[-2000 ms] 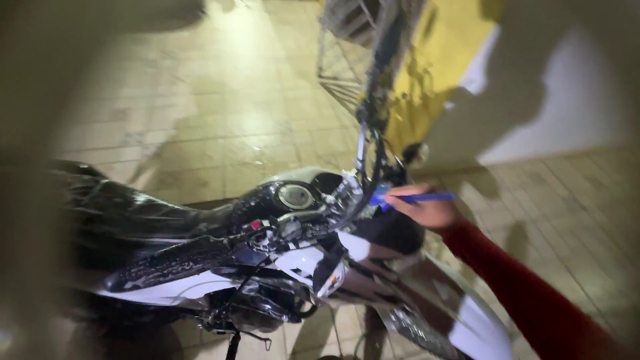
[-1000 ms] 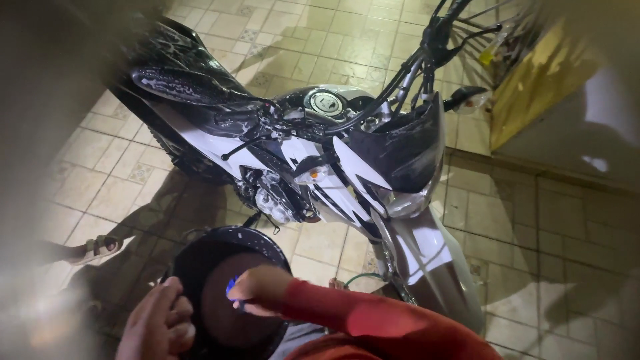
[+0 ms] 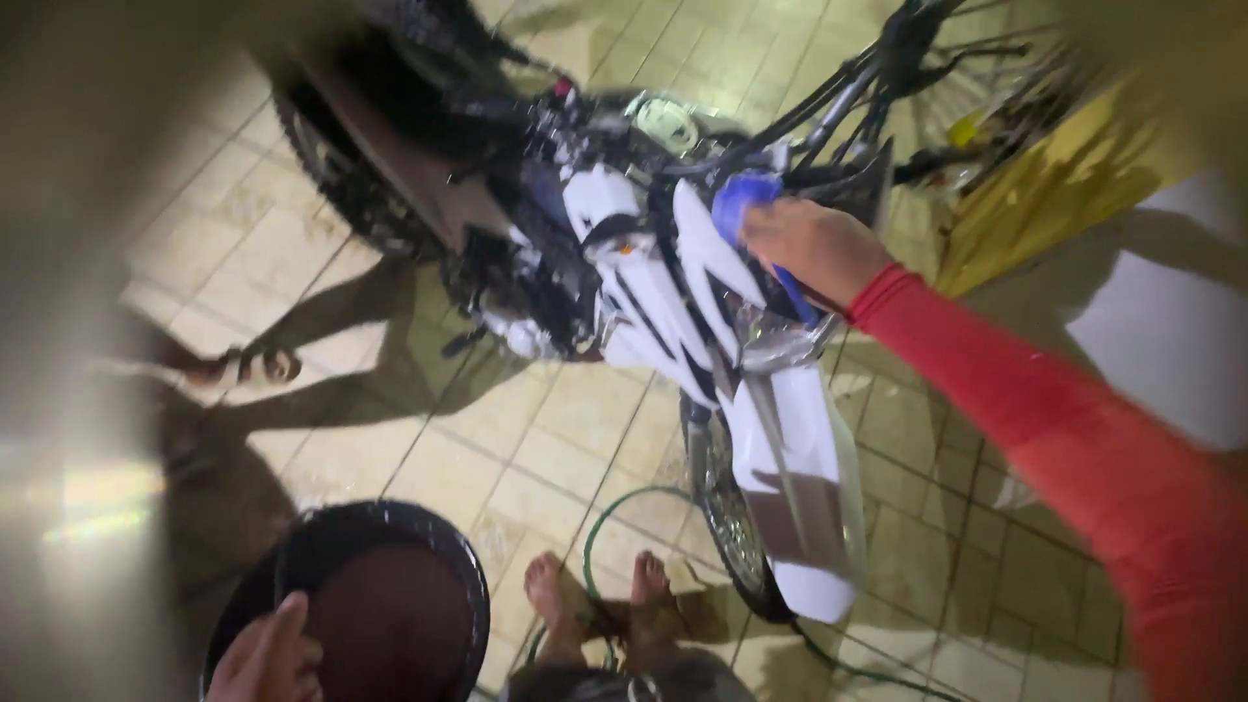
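Observation:
My right hand (image 3: 814, 249), in a red sleeve, grips a blue brush (image 3: 749, 203) by its handle. The blurred brush head is at the front bodywork of a wet white-and-black motorcycle (image 3: 697, 253), below the handlebar. At the lower left, my left hand (image 3: 268, 658) is closed on the rim of a black bucket (image 3: 478, 604) with dark liquid inside. The motorcycle's white front fender (image 3: 795, 487) points toward the bottom of the view, with the front wheel (image 3: 736, 517) beside it.
A green hose (image 3: 624, 495) loops over the tiled floor (image 3: 546, 429) around my bare feet (image 3: 648, 577) and passes near the front wheel. Another person's foot (image 3: 263, 366) is at the left. A yellow panel (image 3: 1053, 185) stands at the right, beside a white surface (image 3: 1170, 341).
My right hand has moved with the blue brush from the bucket up to the motorcycle's front bodywork. The left hand remains by the bucket.

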